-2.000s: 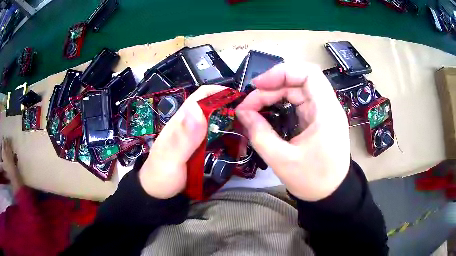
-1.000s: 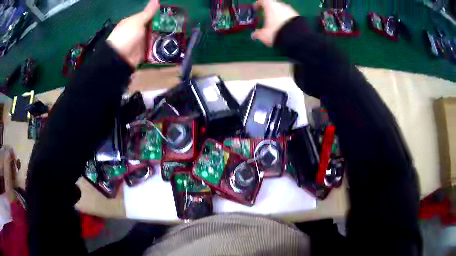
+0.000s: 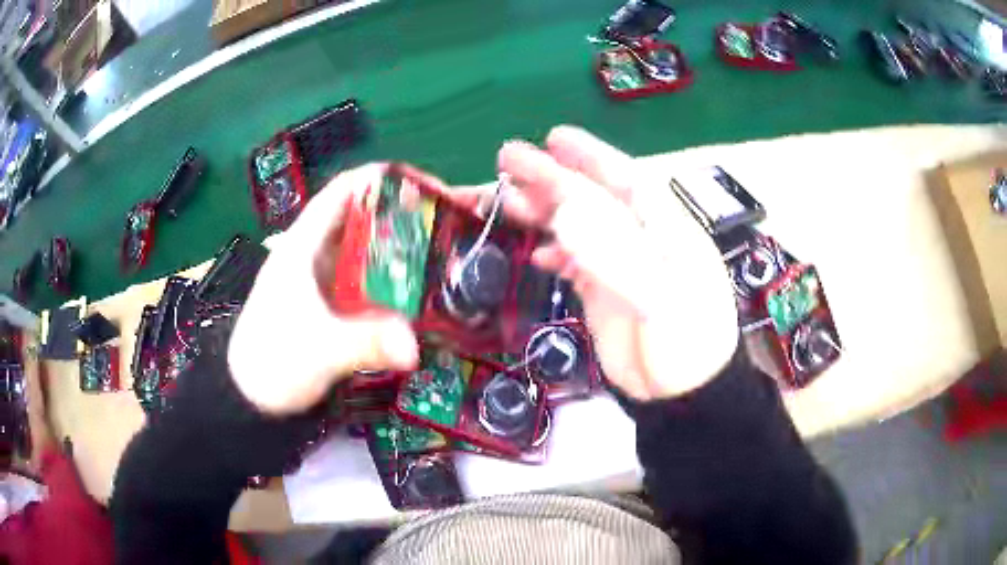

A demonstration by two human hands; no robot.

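My left hand [image 3: 304, 298] holds a red front housing [image 3: 351, 259] by its left end, raised over the pile. Its open back faces me, with a green circuit board [image 3: 398, 259] at left and a round speaker driver [image 3: 481, 278] at right. A white lead wire [image 3: 489, 215] rises from the driver side to the fingertips of my right hand [image 3: 618, 254]. The right fingers are blurred at the housing's right end; whether they pinch the wire or the shell is unclear. Part of the housing's left edge is hidden by my left hand.
More open red units [image 3: 436, 397] lie below on a white sheet [image 3: 574, 447]. Other units stand at right [image 3: 797, 304] and left on the tan table [image 3: 883, 221]. A green conveyor [image 3: 464, 77] carries several units. A cardboard box [image 3: 972, 237] is at right. Another person's sleeve [image 3: 69, 502] shows lower left.
Both hands have come back from the conveyor toward me. The left hand brought a red unit with it, and the right hand is now beside that unit. The view has shifted.
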